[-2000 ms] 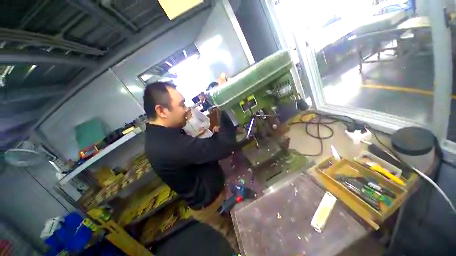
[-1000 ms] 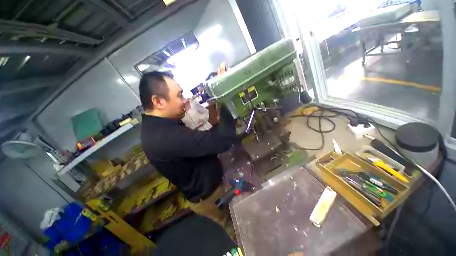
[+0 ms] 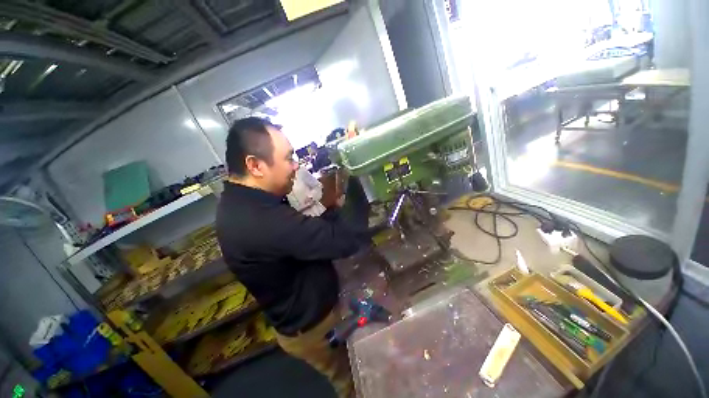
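Neither of my hands is in view. The green drill press [image 3: 412,144] stands on the bench ahead, with thin shiny feed handles [image 3: 398,208] at its side. A dark metal block [image 3: 410,250] is under the head. A person in a black top [image 3: 284,241] stands at its left, an arm reaching to the handle area; that hand is hard to make out. A large brown-grey square plate [image 3: 435,350] with scattered chips lies nearest me. A pale strip [image 3: 499,354] lies on it.
A yellow wooden tray [image 3: 579,371] holds hand tools. A white tray, a round dark object [image 3: 640,256] and black cables [image 3: 497,233] lie near the window. A blue-black tool with red [image 3: 362,311] lies left of the plate. Another person is partly hidden behind the press. Shelves stand left.
The view has shifted slightly. Small green-and-white items and a skin-coloured tip at the bottom edge one second ago are gone from there. The person in black stays at the press.
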